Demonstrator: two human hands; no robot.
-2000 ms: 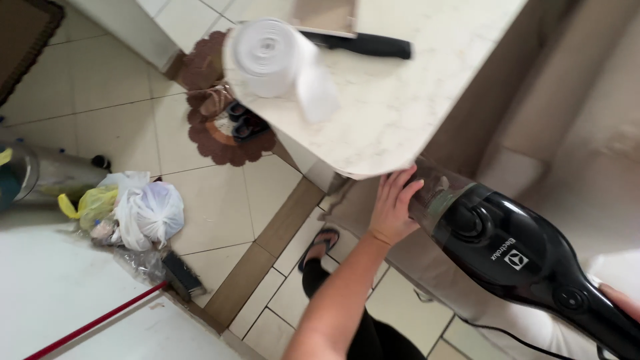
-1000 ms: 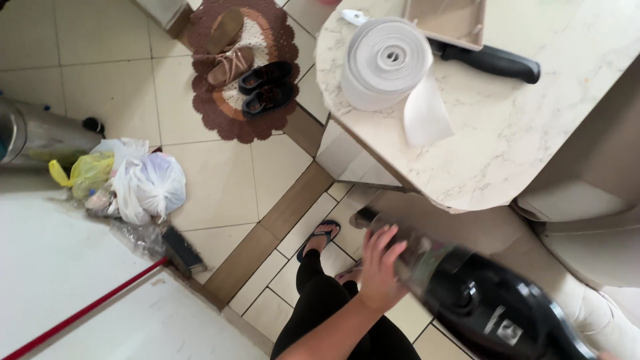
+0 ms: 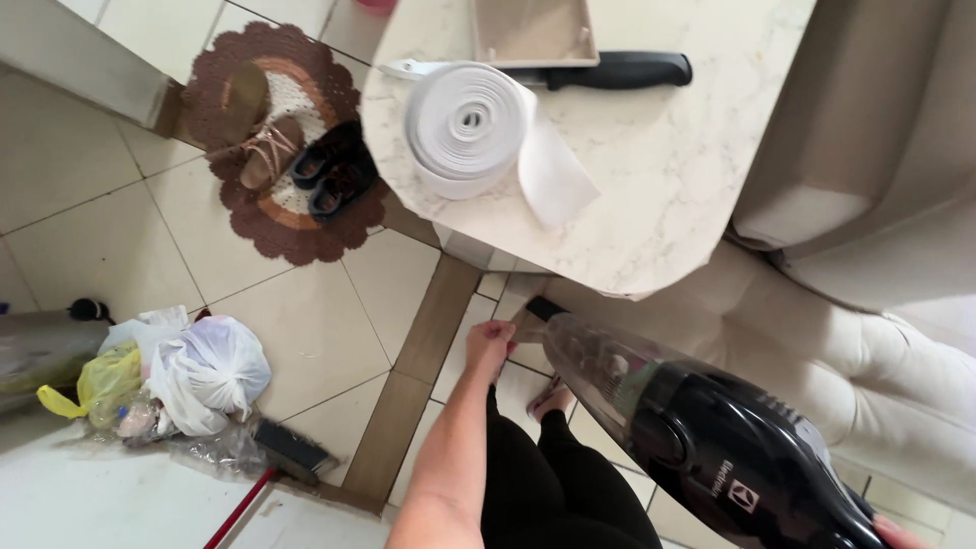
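A black Electrolux handheld vacuum cleaner [image 3: 709, 435] with a clear dust cup points up and left across the lower right. At its rear end, by the bottom right edge, part of my right hand [image 3: 896, 531] is on the handle. My left hand [image 3: 492, 339] is beside the vacuum's black nozzle [image 3: 543, 307], its fingers bent together near a thin, pale, see-through piece; whether they grip it is unclear. Above them is a marble-patterned tabletop [image 3: 656, 175] bearing a roll of white strap or tape [image 3: 469, 126], a black-handled knife [image 3: 621, 70] and a beige tray [image 3: 534, 34].
A beige padded sofa [image 3: 862, 358] stands at the right. On the tiled floor lie a brown crocheted rug [image 3: 282, 248] with shoes, tied plastic bags [image 3: 217, 366] beside a metal bin [image 3: 46, 351], and a broom [image 3: 293, 450] with a red handle.
My left hand has come off the vacuum's clear dust cup and is now just beyond its nozzle. The view has shifted, with more of the rug and tabletop showing than at first.
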